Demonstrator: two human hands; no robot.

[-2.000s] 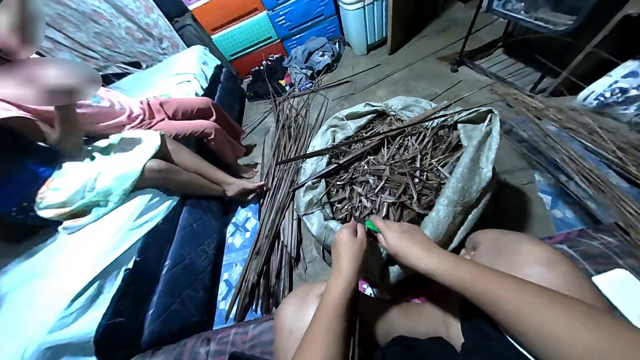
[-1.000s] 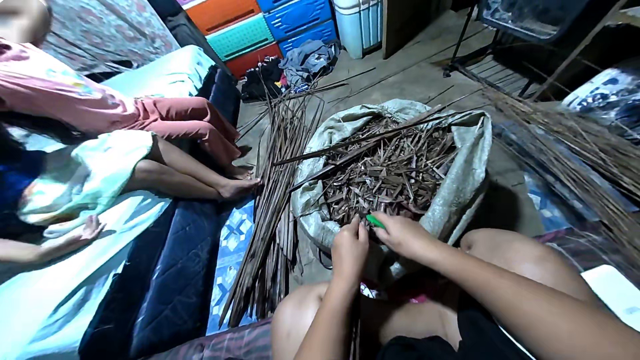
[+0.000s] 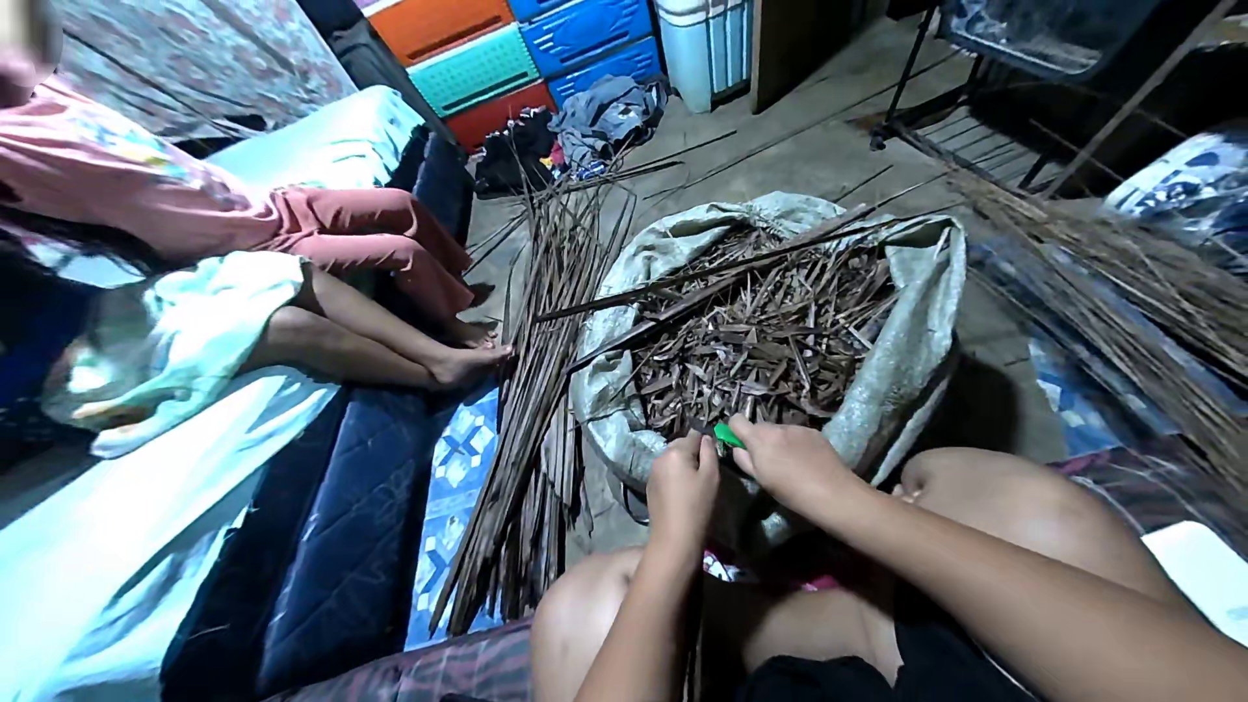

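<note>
My right hand (image 3: 792,464) is closed on the green handle of a small knife (image 3: 727,436), whose dark blade points left toward my other hand. My left hand (image 3: 682,484) grips a thin dried leaf strip (image 3: 693,634), which hangs down between my legs. Both hands are close together over the near rim of a woven plastic sack (image 3: 902,366). Short cut pieces of dried leaf (image 3: 760,351) fill the sack. A few long dried strips (image 3: 673,292) lie across its top. Left of the sack, a bundle of long dried leaves (image 3: 531,390) rests on the floor.
Two people sit on a dark blue mattress (image 3: 331,517) at the left, one's bare feet (image 3: 473,363) close to the bundle. More long dried stalks (image 3: 1121,292) lie at the right. Clothes (image 3: 609,122) are heaped before coloured drawers (image 3: 473,58). A white flat object (image 3: 1204,570) is at the right edge.
The nearer seated person's forearm and hand, seen on the mattress one second ago, are out of view. My two hands stay together at the sack's near rim.
</note>
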